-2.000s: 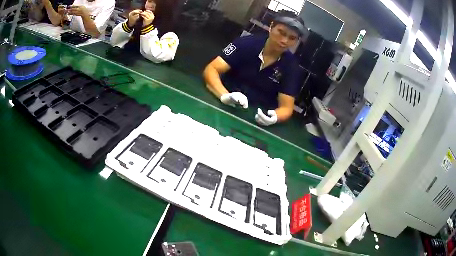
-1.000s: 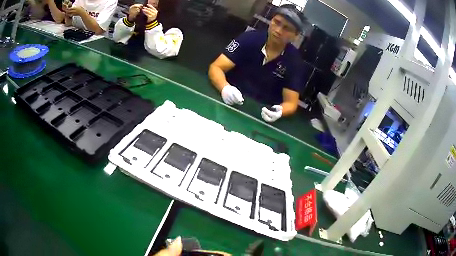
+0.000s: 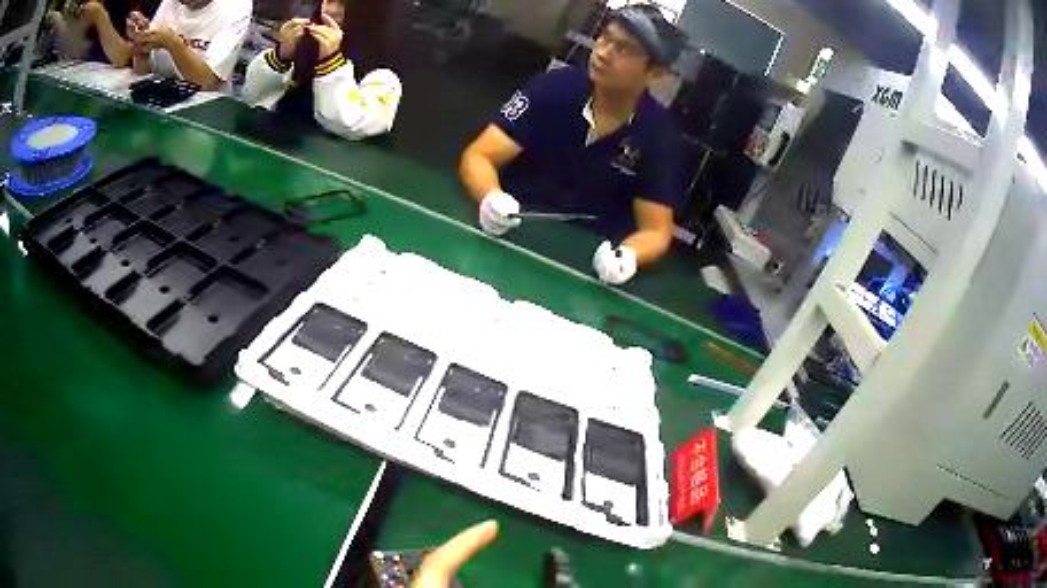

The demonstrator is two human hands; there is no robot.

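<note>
A phone part with shiny metal bits shows at the bottom edge, mostly cut off. One bare finger, which looks like part of my left hand, points up and right beside it. The rest of that hand is out of the picture, so I cannot tell whether it grips the part. A small dark object stands at the bottom edge, right of the finger; it is too cut off to name. My right hand is not recognisable in view. The white blister tray lies in front with a row of dark-looking, phone-shaped pockets.
A black blister tray and blue spool are left. A divider strip lies below the white tray. A red sign and white stand are right. A person opposite holds a thin dark piece; others sit far left.
The finger has come into view since two seconds ago and moved right over the last second. The person opposite now holds up a thin dark piece. The view has shifted slightly.
</note>
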